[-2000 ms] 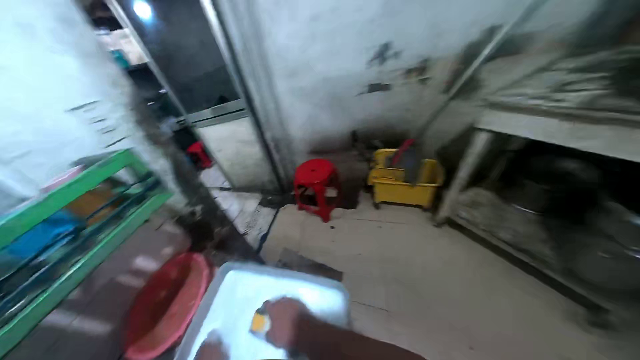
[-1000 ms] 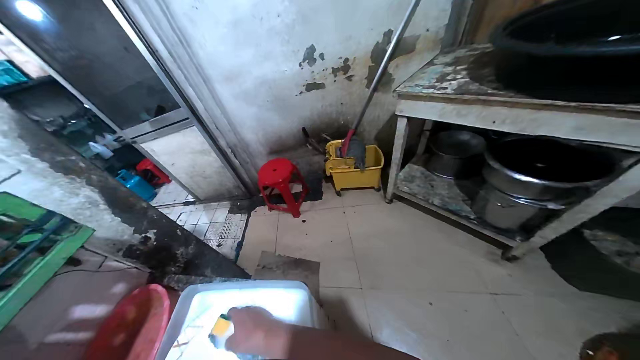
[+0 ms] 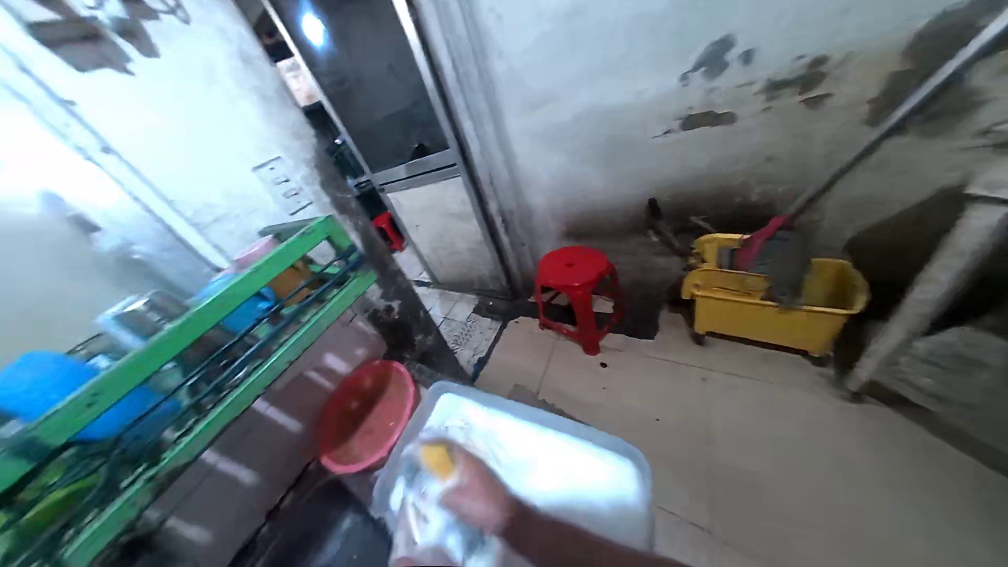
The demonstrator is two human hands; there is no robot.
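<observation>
My right hand (image 3: 476,488) reaches over a white plastic tub (image 3: 551,429) at the bottom centre and is closed on a yellow sponge (image 3: 437,461). Whitish, blurred contents, possibly suds, lie around the hand on the tub's left side. Of my left hand (image 3: 417,561), only a small part seems to show at the bottom edge, by the tub's near left corner; its fingers cannot be made out. Touching or very near the tub's left side is a red plastic basin (image 3: 370,417).
On the left, a green rack (image 3: 189,315) holds blue containers and metal ware. Beyond the tub are a red plastic stool (image 3: 577,272) and a yellow mop bucket (image 3: 772,315) with a mop. A table leg (image 3: 921,291) stands at right, a door (image 3: 441,228) behind.
The view has swung left, bringing the green rack further in and the metal pots out of sight. My right hand is on the sponge in all the frames.
</observation>
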